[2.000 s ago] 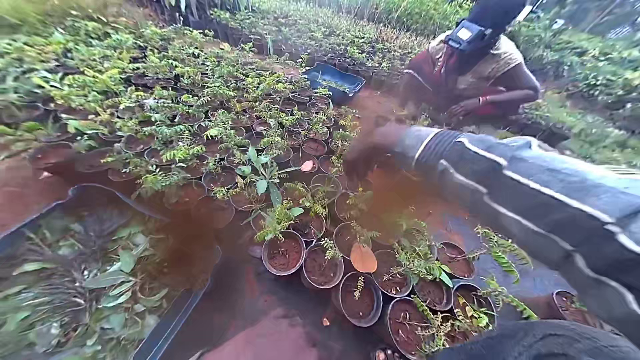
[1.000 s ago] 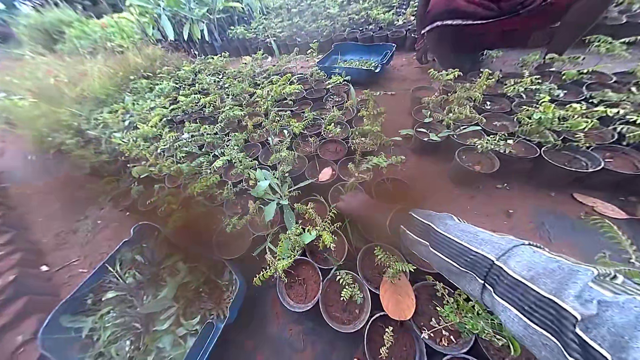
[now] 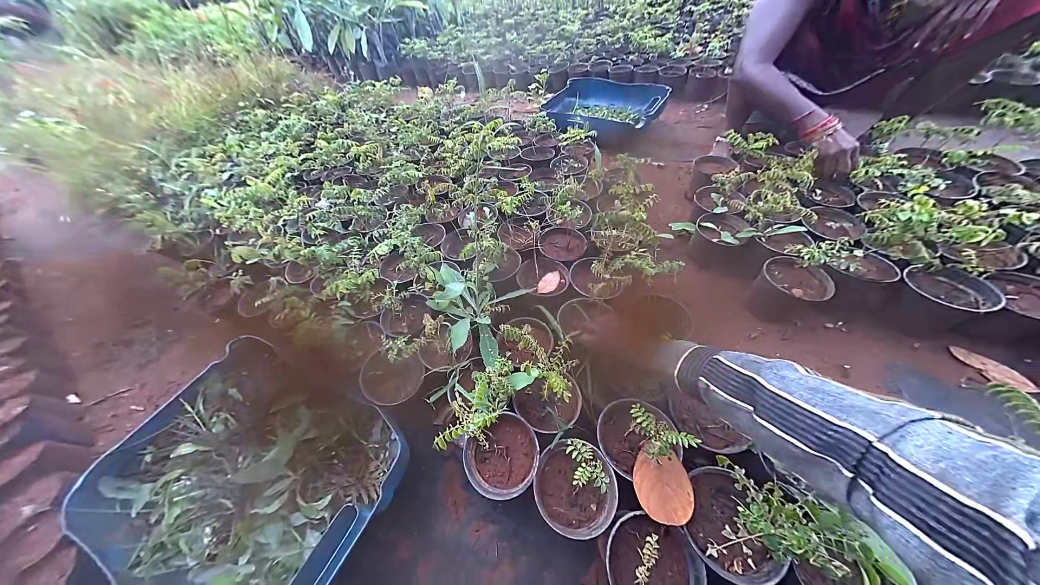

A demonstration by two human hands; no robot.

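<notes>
My right hand (image 3: 630, 337) is a brown blur at the cuff of a grey striped sleeve (image 3: 845, 431), reaching in from the right over black pots of red soil. Its fingers and anything in them cannot be made out. Close to it stand a broad-leaved plant (image 3: 467, 305) and a pot with a feathery-leaved seedling (image 3: 642, 431). A large dry orange-brown leaf (image 3: 664, 487) lies over pot rims below the hand. My left hand is not seen. At lower left, a blue plastic crate (image 3: 378, 487) holds pulled green plants (image 3: 236, 479).
Densely packed potted seedlings (image 3: 341, 179) fill the middle and left. Another blue crate (image 3: 605, 101) with greenery stands behind them. At upper right a crouching co-worker's hand (image 3: 835, 153), with red bangles, is among more pots (image 3: 955, 288). Reddish bare soil (image 3: 715, 309) runs between the groups.
The view has swung between frames. The co-worker's bangled hand now shows low among the right-hand pots. My right arm still reaches over the middle pots.
</notes>
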